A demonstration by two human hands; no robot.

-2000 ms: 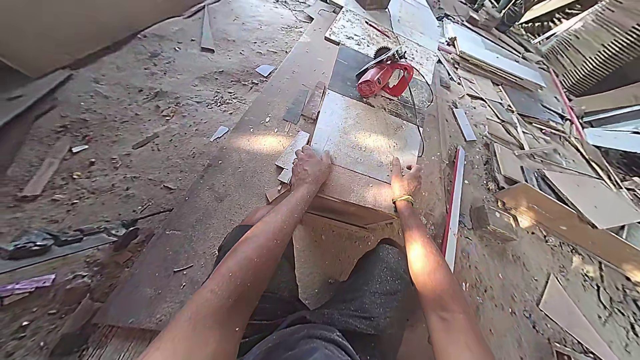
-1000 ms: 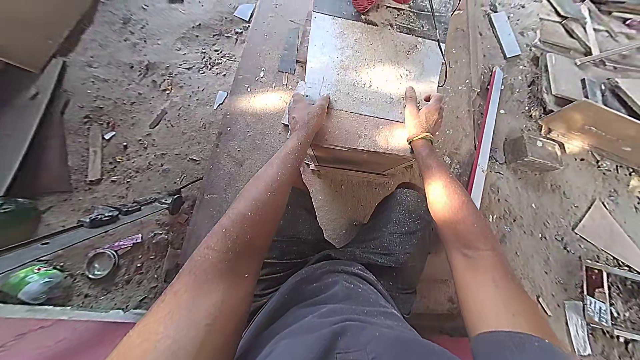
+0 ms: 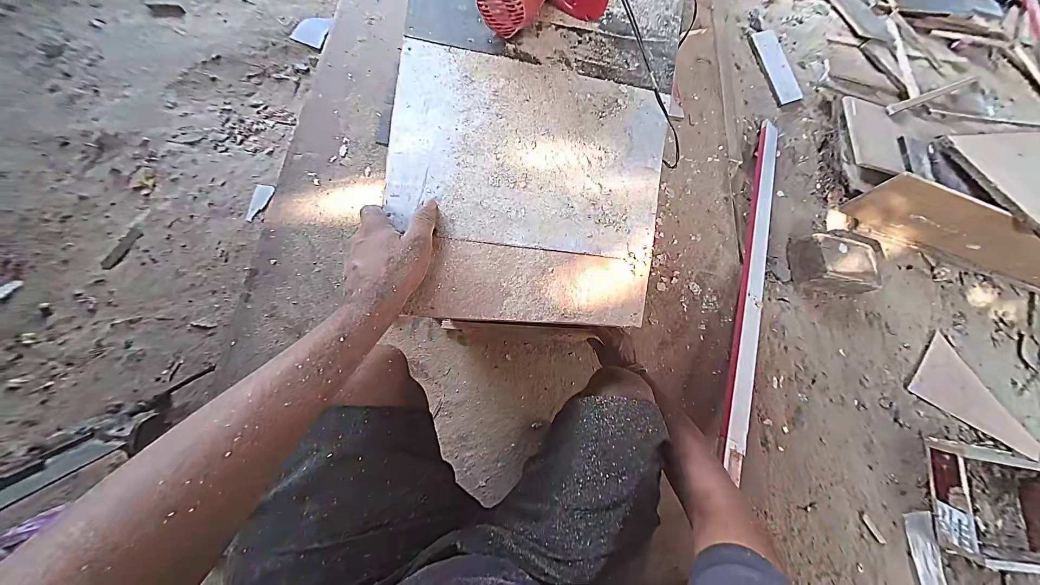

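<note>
A light rectangular board (image 3: 528,154), dusted with sawdust, lies over a wooden panel whose near strip (image 3: 520,284) shows at the front edge. My left hand (image 3: 386,252) rests on the left edge, thumb on the top face and fingers partly hidden over the side. Below the near right corner, my right hand (image 3: 616,349) reaches under the panel's edge; its fingers are mostly hidden. A red power tool (image 3: 512,12) with a black cable (image 3: 650,73) sits beyond the far edge, cut off by the frame.
A long red-and-white bar (image 3: 749,301) lies right of the panel. Farther right are a wooden block (image 3: 837,260), a brown board (image 3: 942,223), a triangular offcut (image 3: 971,398) and other scraps. My knees are close to the panel's near side.
My right hand has moved from the right edge of the top down under the near right corner. My left hand stays at the left edge. The view has shifted closer over the board.
</note>
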